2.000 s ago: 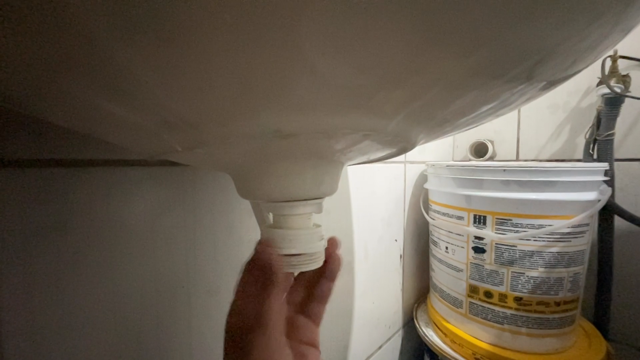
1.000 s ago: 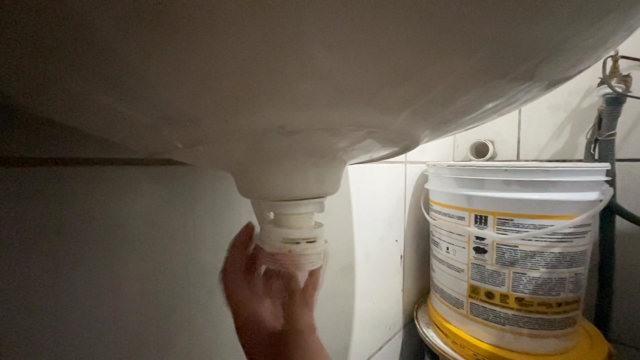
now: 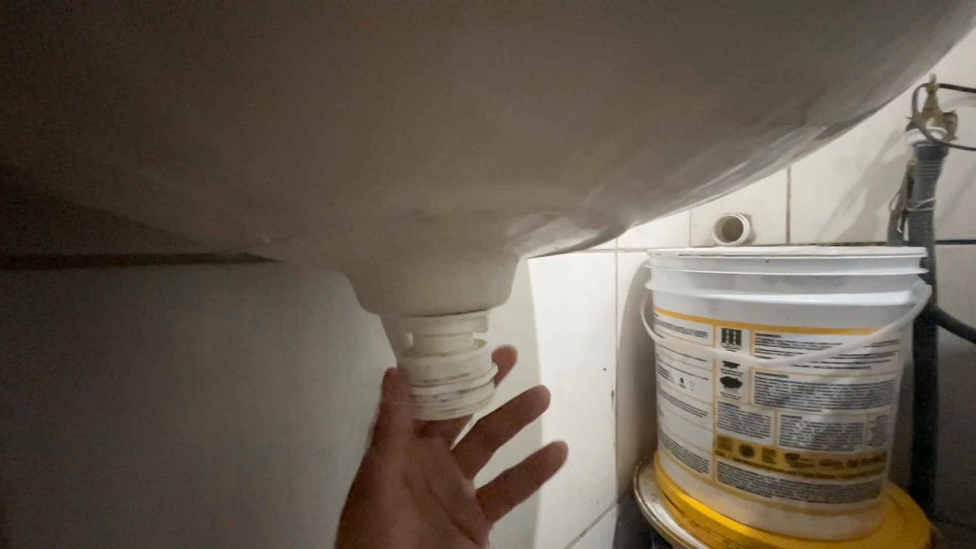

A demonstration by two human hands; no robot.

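Note:
A white plastic drain fitting (image 3: 447,381) with threaded rings hangs below the outlet of a pale washbasin (image 3: 442,259). My left hand (image 3: 435,473) comes up from below, palm towards me. Its thumb lies against the left side of the lower ring and a finger passes behind the fitting, its tip showing at the right. The other fingers are spread out to the right. A slot in the upper part of the fitting shows an inner tube. My right hand is out of view.
On the right, a white plastic bucket (image 3: 785,297) with a printed label stands on a yellow lid (image 3: 907,518). Behind it, a short pipe stub (image 3: 732,229) sticks out of the tiled wall. A brass valve (image 3: 932,114) and grey corrugated hose (image 3: 924,191) are at the far right.
The fingers of my left hand have shifted around the fitting and now spread to the right; two seconds ago its fingertips were at both sides of the lower ring.

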